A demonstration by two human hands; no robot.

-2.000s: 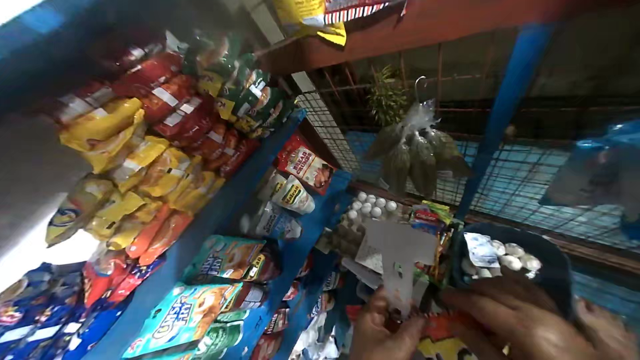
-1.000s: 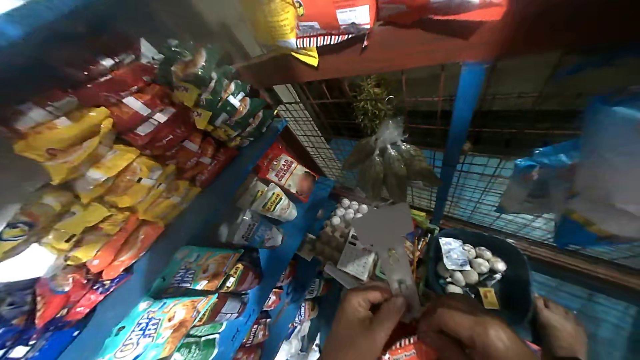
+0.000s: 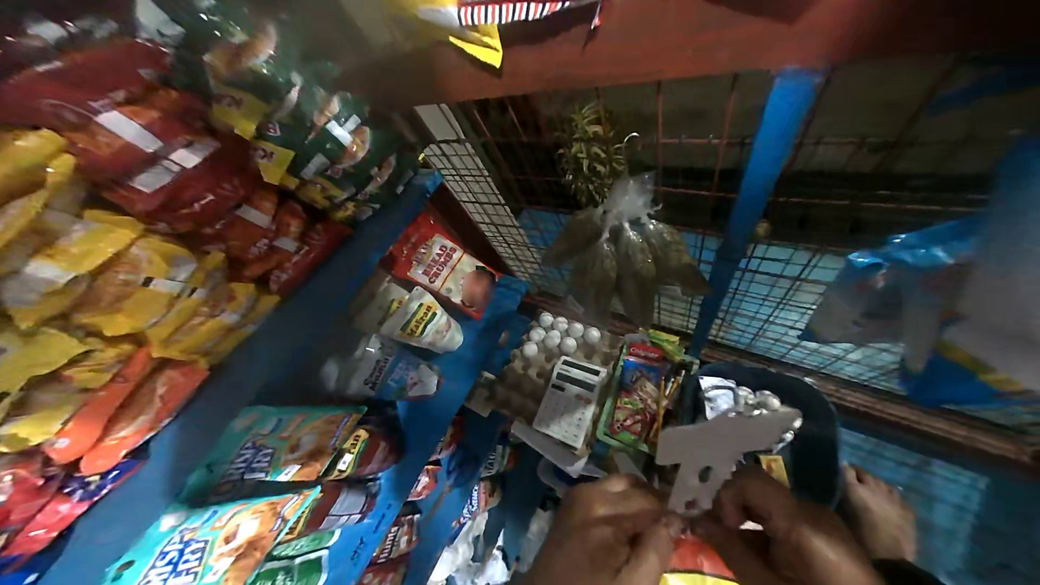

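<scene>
My left hand and my right hand meet at the lower middle right, their fingers pinched on the lower end of a flat grey piece of card with holes and an irregular outline. Just below the fingers shows a red and yellow packet; which hand holds it, I cannot tell. Behind the card stands a dark round tub of whitish round items. A white calculator lies left of the card, next to an egg tray with several white eggs.
Snack packs hang at the left. A blue shelf bears a bread crumbs pouch and breading mix packs. Filled plastic bags hang before a wire mesh. At the lower right another person's hand or foot shows beyond the tub.
The grey card has tilted to the right and now overlaps the tub, where before it stood over the egg tray and calculator. The calculator shows fully now. The view has shifted.
</scene>
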